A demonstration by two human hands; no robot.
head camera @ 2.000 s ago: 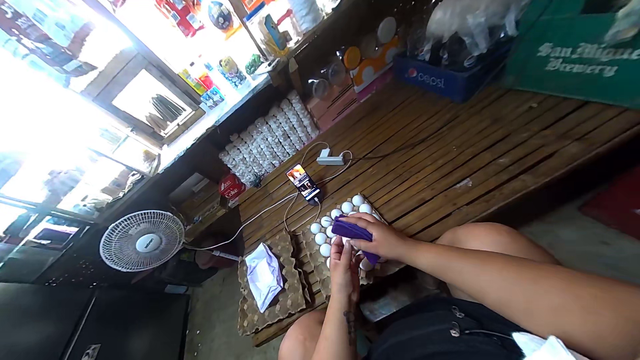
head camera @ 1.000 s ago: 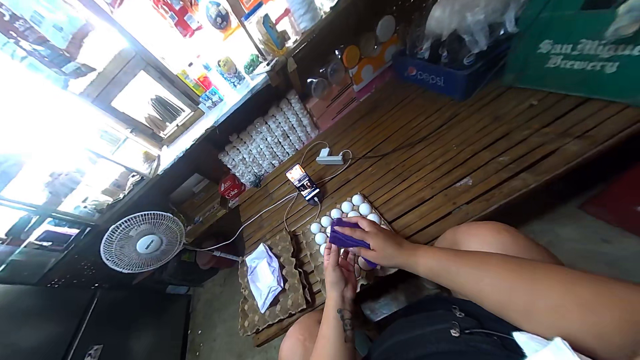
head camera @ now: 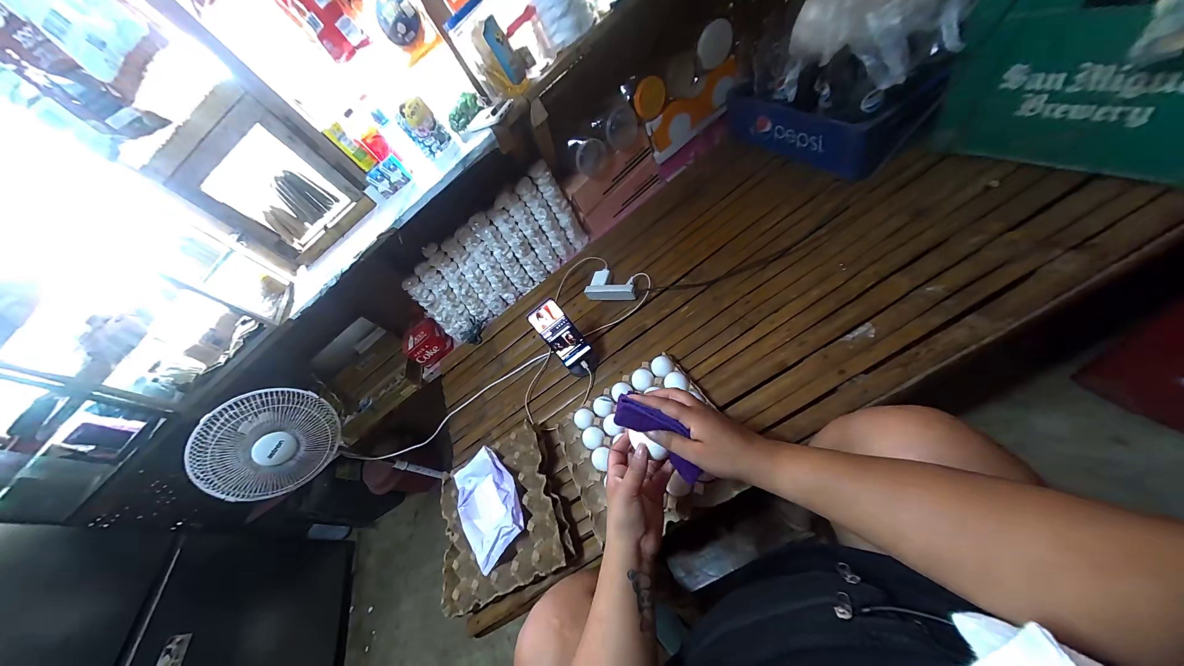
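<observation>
My left hand (head camera: 638, 481) holds a white egg (head camera: 647, 444) from below, over the near part of an egg tray. A purple cloth (head camera: 653, 418) is gripped in my right hand (head camera: 698, 430), which presses it against the top and side of that egg. Several white eggs (head camera: 603, 406) sit in the cups of the cardboard egg tray (head camera: 585, 481) beneath and beyond my hands; my hands hide some of its cups. Left of it lies another cardboard tray (head camera: 546, 532), bearing a crumpled white and purple packet (head camera: 488, 509).
On the slatted wooden bench (head camera: 786, 305) are a lit smartphone (head camera: 559, 333) with a cable and a white power adapter (head camera: 610, 291). A blue crate (head camera: 805, 139) and a green crate (head camera: 1064, 102) stand at the back right. A white fan (head camera: 273, 447) is at the left.
The purple cloth and my fingers have shifted around the egg; more of the white shell shows now than one second ago. Both hands remain over the tray.
</observation>
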